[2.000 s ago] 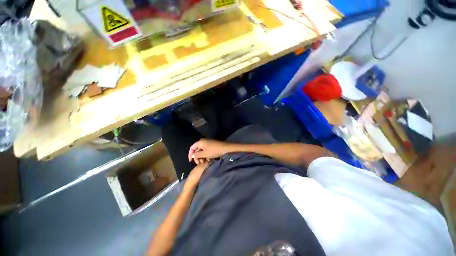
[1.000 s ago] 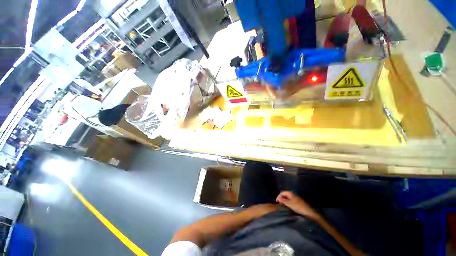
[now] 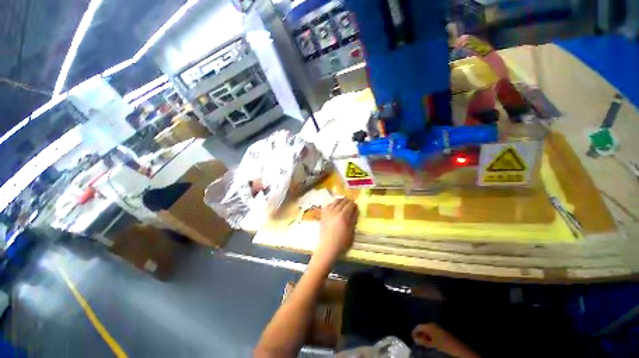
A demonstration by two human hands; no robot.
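Observation:
My left hand [image 3: 339,222] is on the bench top, at the right side of the small pile of pale and brown flat pieces [image 3: 312,203]. Its fingers are bent down at the pieces; whether they grip one cannot be told. My right hand [image 3: 424,335] is low in my lap at the bottom edge, small and partly hidden in dark shadow. The blue press [image 3: 406,84] stands ahead with a red light. Its yellow bed [image 3: 483,208] lies under the head and clear guards.
A crumpled clear plastic bag [image 3: 270,175] lies left of the pieces. Thin silver tweezers [image 3: 565,214] lie right on the bed. A green and dark tool [image 3: 603,140] lies far right. Cardboard boxes [image 3: 193,199] stand at left. Another person's hand [image 3: 475,46] shows behind the press.
My left hand has moved from my lap up to the pieces on the bench. My right hand has stayed low. The view has swung from the floor and lap up to the press.

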